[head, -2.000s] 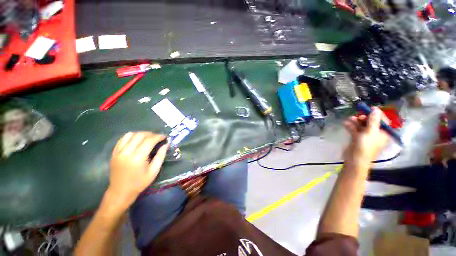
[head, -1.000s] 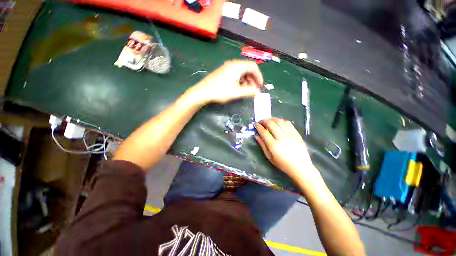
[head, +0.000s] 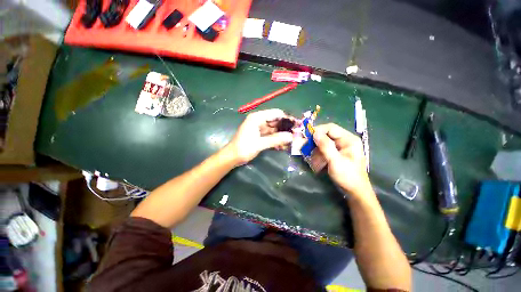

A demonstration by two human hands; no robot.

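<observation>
My left hand (head: 260,137) is shut on a small black part (head: 284,125), held between thumb and fingers. My right hand (head: 341,154) is shut on a blue circuit board (head: 309,137), gripped at its right side. The two hands are close together above the green mat, with the board beside the black part. A white piece (head: 296,146) shows below and between the hands. Whether the black part touches the board is too blurred to tell.
A red tray (head: 223,51) with black housings is at the upper left. A red stick (head: 267,97), a slim silvery tool (head: 361,122) and a dark cylindrical tool (head: 441,171) lie on the mat (head: 228,177). A blue box (head: 488,217) is at right, a small bag (head: 177,104) at left.
The right hand let go of the blue-handled iron and came to the board. Both hands now hold parts raised above the mat. The view has swung left.
</observation>
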